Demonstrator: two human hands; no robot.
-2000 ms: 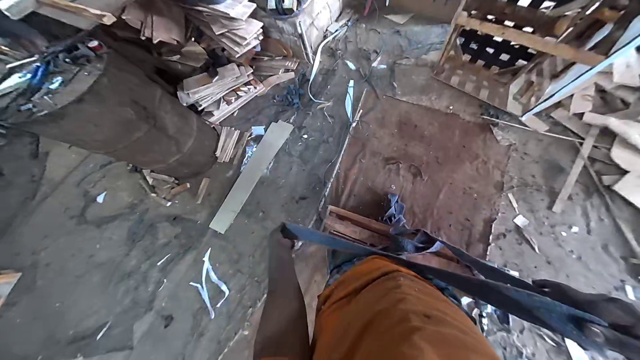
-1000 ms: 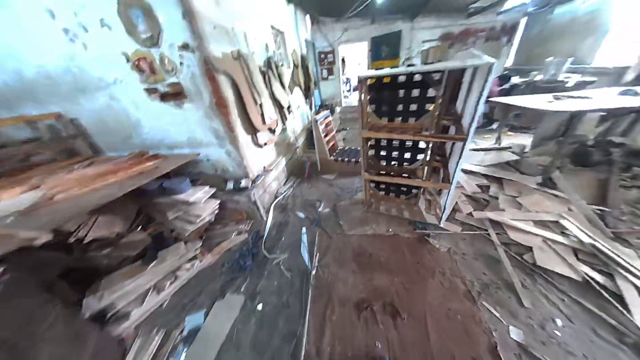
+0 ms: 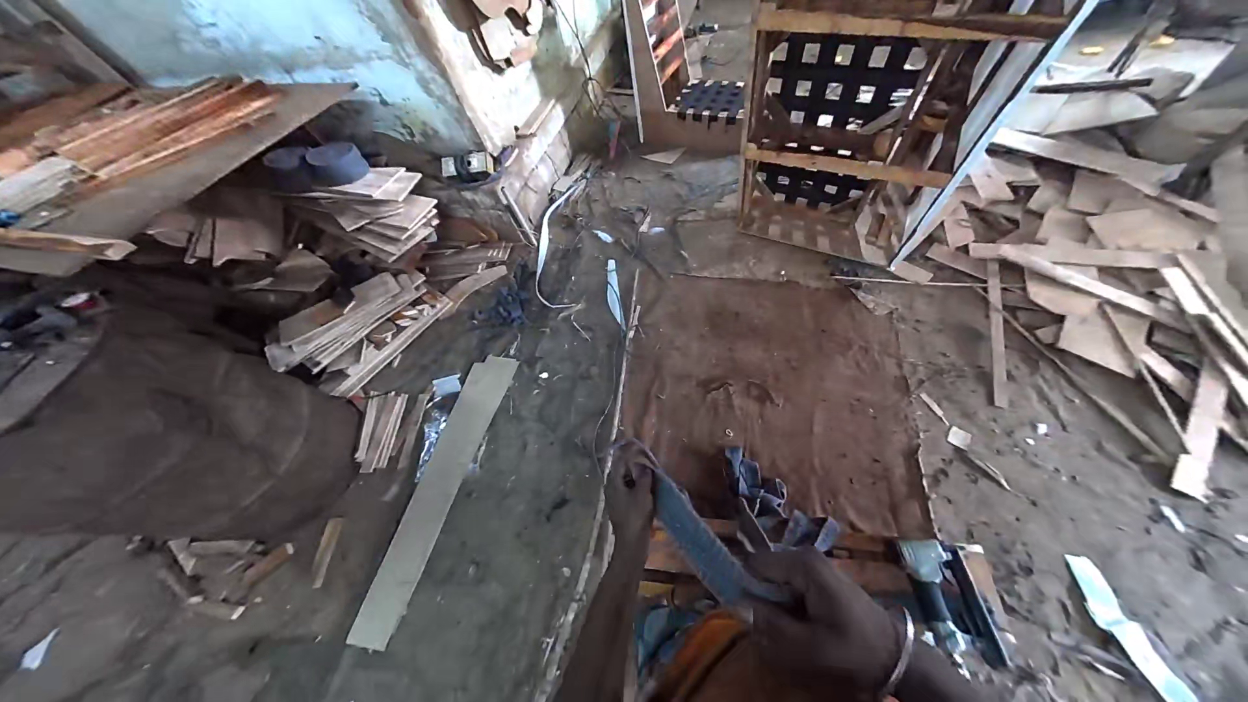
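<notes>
A dark blue-grey webbing strap (image 3: 697,536) runs between my two hands, low in the head view. My left hand (image 3: 629,483) is closed around its upper end. The strap's other end passes into my right hand (image 3: 814,609), which wears a metal bangle. Bunched webbing (image 3: 765,492) lies over a wooden frame (image 3: 868,565) in front of my body. A pneumatic staple gun (image 3: 951,595) lies at the right end of that frame, right of my right hand. The lower part of the frame is hidden by my hands and orange clothing.
A brown cloth mat (image 3: 780,390) covers the floor ahead. Beyond it stands a wooden frame with black woven webbing (image 3: 838,88). Wood offcuts (image 3: 1082,253) are heaped at right; stacked boards (image 3: 361,322) and a dark covered bulk (image 3: 195,419) are at left. A long pale board (image 3: 434,507) lies on the floor.
Two seconds ago the strap was stretched wide between my hands; now they are closer together, with a shorter length between them. The view rose towards the room, then dropped again.
</notes>
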